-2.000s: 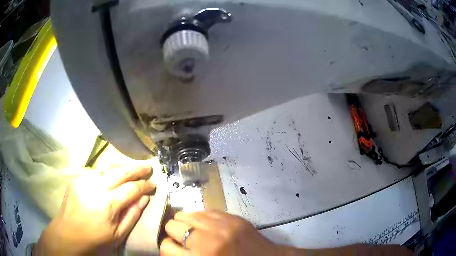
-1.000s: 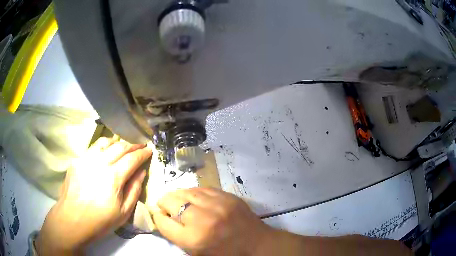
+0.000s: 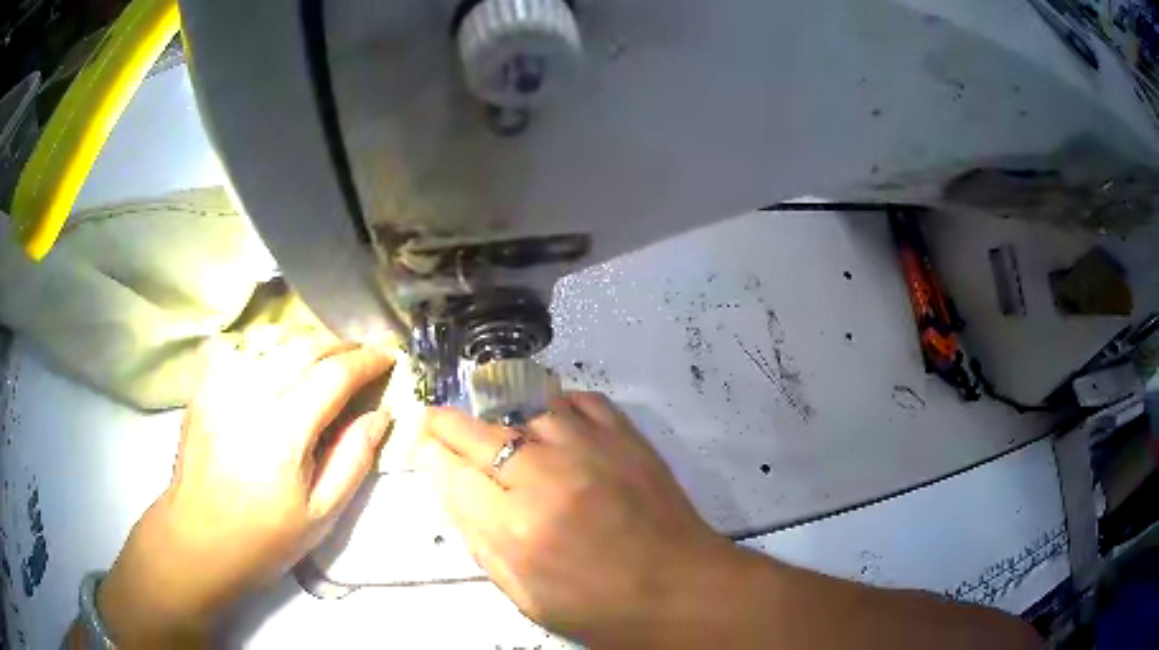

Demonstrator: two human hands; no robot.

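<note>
The olive-khaki fabric piece [image 3: 134, 286] lies left of the machine head and runs under my left hand toward the bright spot by the needle. My left hand [image 3: 273, 444] presses on it, fingertips just left of the presser foot area, washed out by the lamp. My right hand [image 3: 572, 508], with a ring, is at the front of the foot, its fingertips close to the cloth edge and partly hidden behind the ribbed tension dial [image 3: 511, 387]. Glare and the dial hide what the right fingers touch. The needle area [image 3: 436, 362] is blurred.
The off-white machine head [image 3: 712, 114] fills the top, with a white upper knob [image 3: 519, 48]. A yellow handle [image 3: 95, 121] is at the upper left. Orange and black snips [image 3: 930, 305] lie under the arm at right. A printed scale [image 3: 1010, 571] runs along the front edge.
My right hand has moved up and forward, close to the needle. The fabric now spreads further back at left, and its front end no longer shows between my hands. The view has shifted slightly.
</note>
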